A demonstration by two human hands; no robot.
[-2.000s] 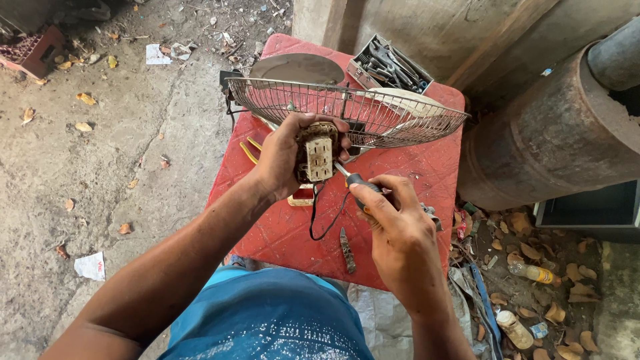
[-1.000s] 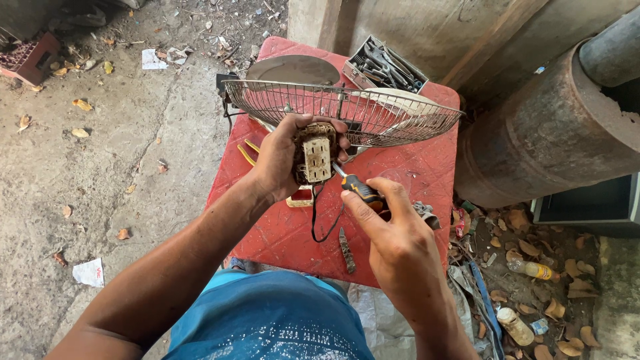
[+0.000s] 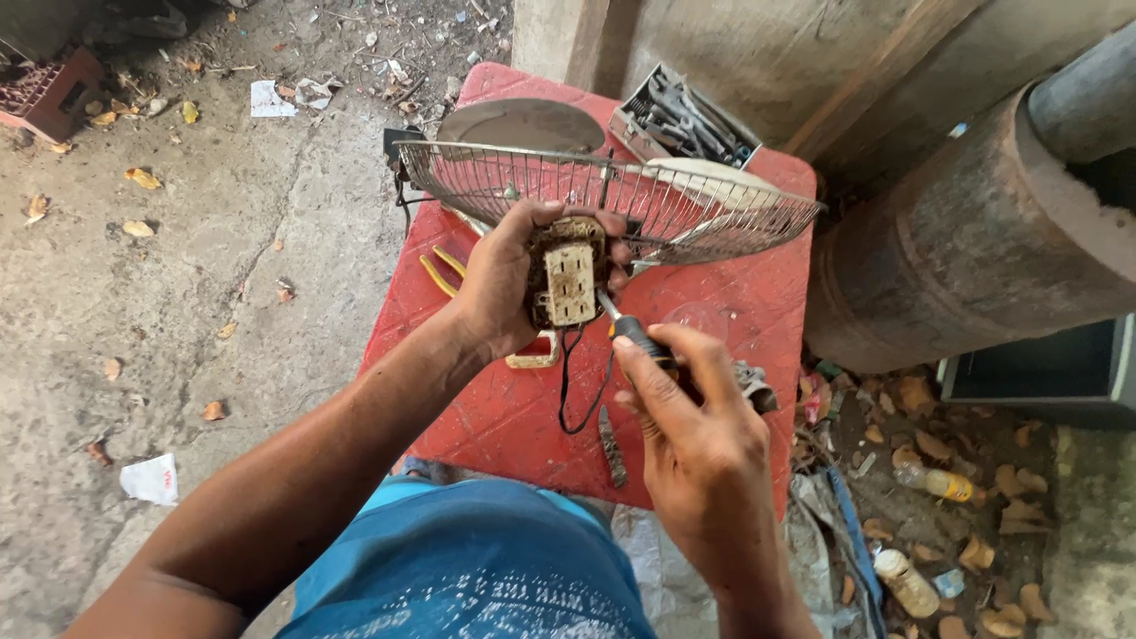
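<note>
A dirty electrical outlet block (image 3: 570, 282) with several slots faces up in my left hand (image 3: 510, 280), whose fingers wrap its far and right sides. Dark wire hangs in a loop from its near end. My right hand (image 3: 688, 399) grips a screwdriver (image 3: 641, 342) by its black and orange handle; the shaft reaches the block's right edge, and its tip's exact seat is hard to tell. Beyond my hands lies a wire fan guard (image 3: 710, 209). A cream rectangular frame (image 3: 535, 355) is just below the block. Yellow-handled pliers (image 3: 441, 271) lie left of my left hand.
The red table (image 3: 497, 444) also bears a metal box (image 3: 750, 146) of wrenches, a round grey disc (image 3: 524, 126), and a worn blade-like piece (image 3: 611, 448). A concrete wall (image 3: 710, 44) stands behind. At right are a rusty metal drum (image 3: 958, 240) and plastic bottles (image 3: 905, 581) among dry leaves.
My right hand has shifted slightly on the screwdriver, its index finger now lying farther along the handle. My left hand still holds the outlet block in much the same place.
</note>
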